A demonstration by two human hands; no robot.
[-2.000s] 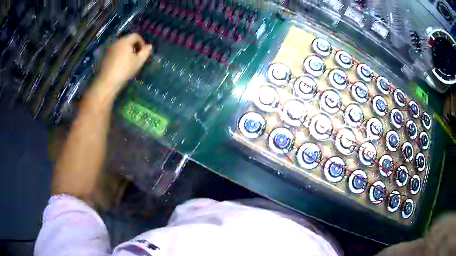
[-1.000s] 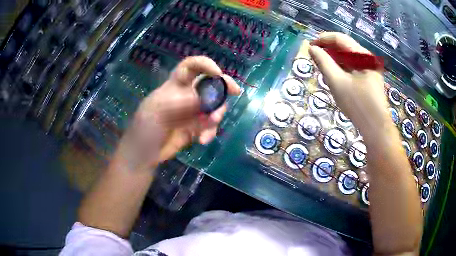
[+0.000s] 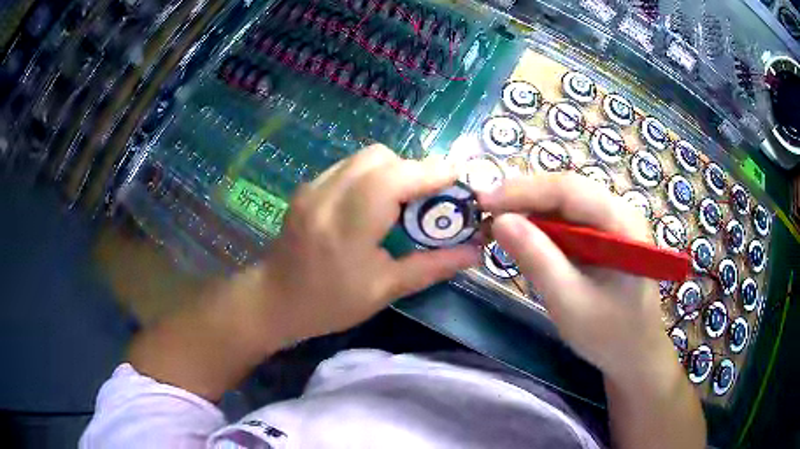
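My left hand (image 3: 342, 237) holds one loudspeaker (image 3: 441, 219) by its rim, between thumb and fingers, in front of my chest. Its back faces me, with a pale ring and a pale centre. My right hand (image 3: 579, 254) holds a red-handled test probe (image 3: 610, 248), handle slanting down to the right. The probe's front end is at the loudspeaker's right rim; my fingers hide the exact tip. The filled-side blister tray (image 3: 537, 68) lies behind and right of my hands, with rows of loudspeakers lying flat.
The supply blister tray (image 3: 202, 131) at the left has dark speaker rows with red wires at its back. A green label (image 3: 257, 206) is near its front. Clear trays (image 3: 649, 39) stand behind. A round white-rimmed device (image 3: 783, 105) is at the upper right.
My left hand has brought the loudspeaker rightward and down, turned so its back shows. My right hand has come down from the filled tray, with the red probe now at the loudspeaker's rim.
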